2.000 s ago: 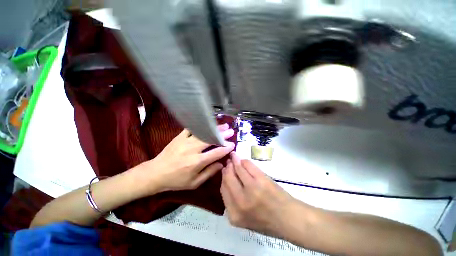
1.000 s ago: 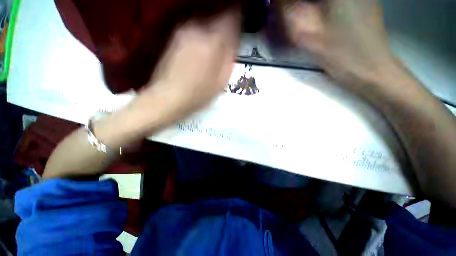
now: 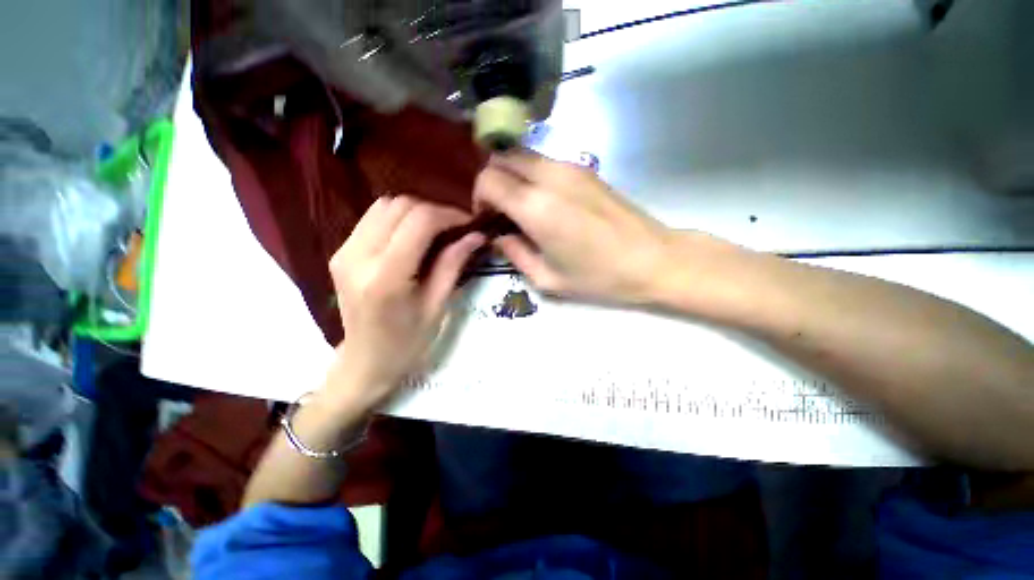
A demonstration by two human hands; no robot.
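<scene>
The dark red garment piece (image 3: 297, 187) lies on the white machine table, left of and partly under the sewing machine head (image 3: 386, 51). My left hand (image 3: 391, 266) holds the cloth's near edge, fingers bent around it. My right hand (image 3: 556, 221) pinches the same edge close by, just below the machine's pale round knob (image 3: 501, 120). The fingertips nearly meet and hide the exact grip. The needle area is hidden behind the machine head and my right hand.
A bright green basket (image 3: 159, 215) with plastic bags and an orange item stands at the left. The white table (image 3: 680, 391) has ruler markings along its front edge. More red cloth (image 3: 215, 459) lies below the table's left part.
The view has shifted. Both hands, blurred and apart a second ago, are now close together at the cloth's edge. The machine head covers less of the view than two seconds ago.
</scene>
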